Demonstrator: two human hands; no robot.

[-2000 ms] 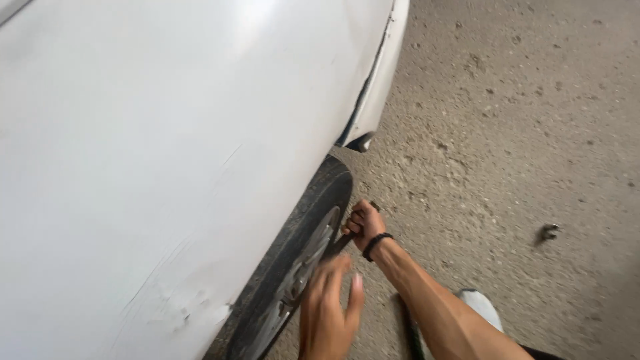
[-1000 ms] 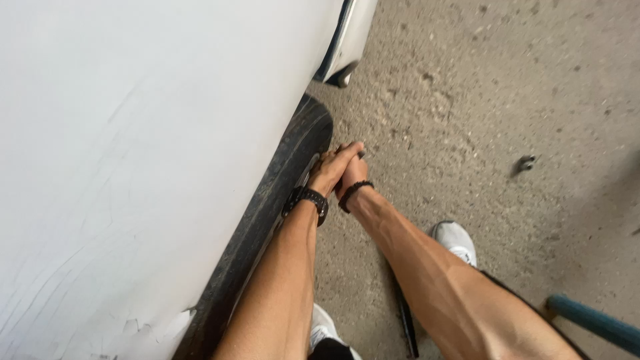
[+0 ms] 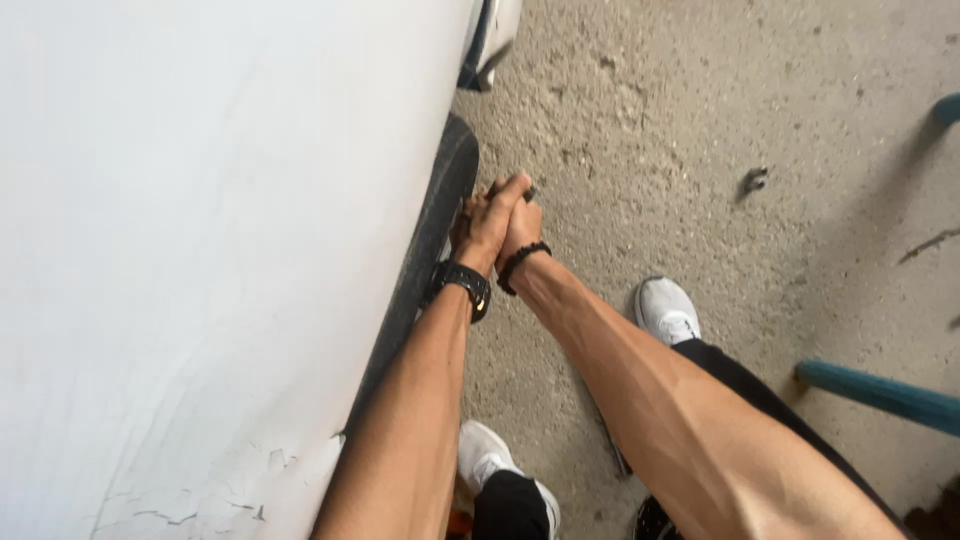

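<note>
Beside the car tire (image 3: 424,247), my right hand (image 3: 525,225) is closed around a dark tool handle (image 3: 530,194), whose short end shows past the fingers. My left hand (image 3: 489,217) overlaps it from the wheel side, its fingers wrapped over the right hand and the handle. The rest of the tool and the wheel's face are mostly hidden by my hands and arms. A black watch (image 3: 465,286) is on the left wrist and a dark beaded bracelet (image 3: 521,266) on the right.
The white car body panel (image 3: 225,225), with cracked paint low down, fills the left side. A small metal part (image 3: 756,178) lies on the rough concrete (image 3: 600,127). A blue-green pipe (image 3: 877,394) stands at right. My white shoes (image 3: 667,309) are below; a dark rod (image 3: 619,454) lies between them.
My left hand, apart from the right two seconds ago, has come onto it and stays there. The right hand keeps its closed grip beside the wheel.
</note>
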